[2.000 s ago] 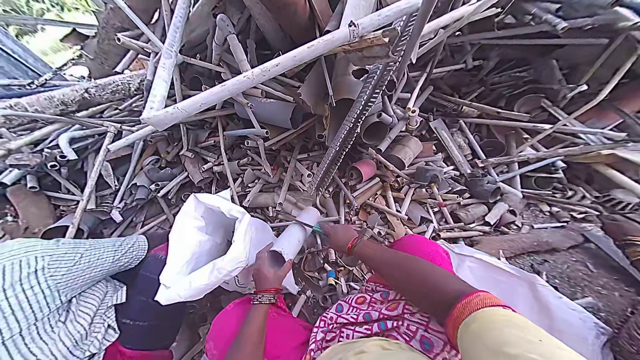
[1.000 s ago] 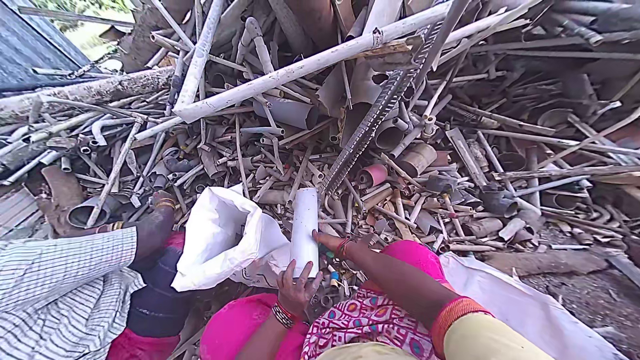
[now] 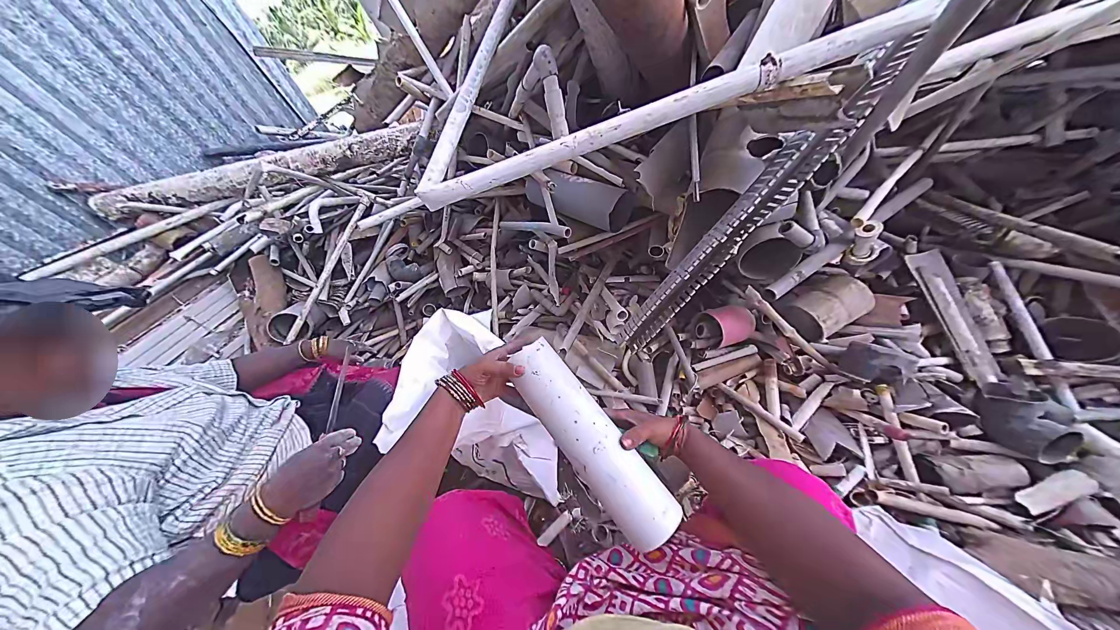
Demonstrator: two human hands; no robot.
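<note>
A wide white plastic pipe piece lies slanted above my lap, its upper end toward the pile. My left hand grips it near that upper end, fingers around the rim. On its right side my right hand touches the pipe with the fingers and has something green at the palm; what that is cannot be told. Behind my left forearm stands a white woven sack with its mouth up, partly hidden by my arm and the pipe.
A heap of scrap plastic pipes spreads ahead and right. A long white pipe and a slotted metal strip slant across it. At left sits a co-worker with a thin blade in one hand, before a corrugated metal sheet.
The white pipe piece has tipped from upright to slanted, and my left hand has moved from its lower end to its upper end. The view has swung left, showing more of the co-worker.
</note>
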